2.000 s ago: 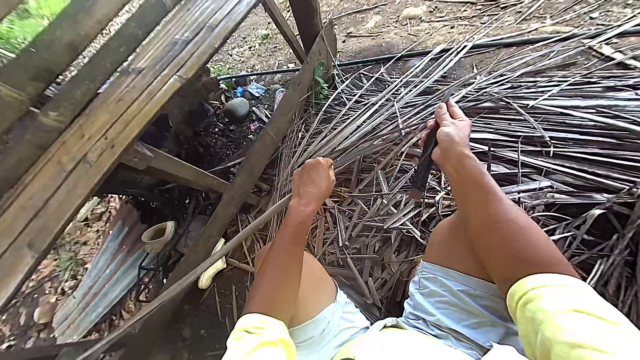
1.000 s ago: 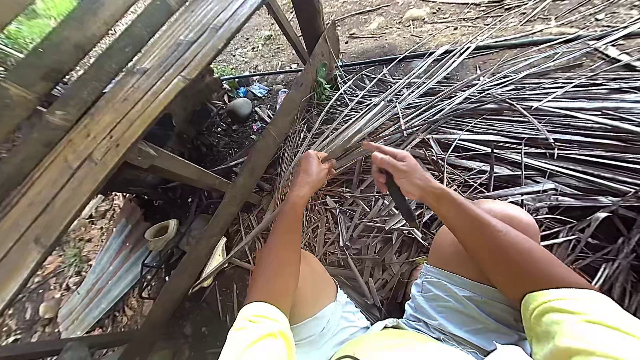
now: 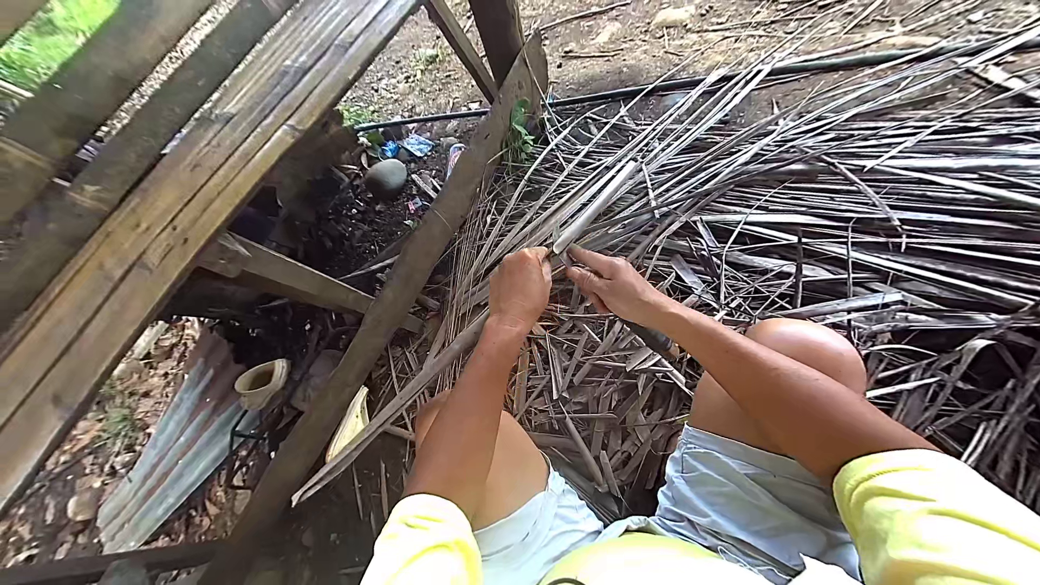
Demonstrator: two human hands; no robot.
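Observation:
My left hand (image 3: 518, 286) is closed around a dry palm frond midrib (image 3: 390, 406), whose cut end slants down to the lower left. Close beside it, my right hand (image 3: 605, 283) holds a dark-handled knife (image 3: 650, 337); the handle shows below the palm, and the blade is mostly hidden. The right fingers touch the frond just past my left fist. From there a pale, broad leaflet (image 3: 597, 207) points up and right among thin dry leaflets. A large heap of dry palm fronds (image 3: 910, 236) spreads to the right.
A slatted bamboo bench (image 3: 187, 195) stands at left, with a slanting wooden board (image 3: 422, 244) beside my left arm. Near it lie a grey stone (image 3: 386, 179), a corrugated metal sheet (image 3: 175, 455) and a small pot (image 3: 262, 383). Leaflet scraps (image 3: 609, 406) cover the ground between my knees. A black hose (image 3: 674, 84) crosses behind.
Two seconds ago my right hand was farther right over the heap; it has come in beside my left hand. The midrib's lower end now ends nearer my left knee.

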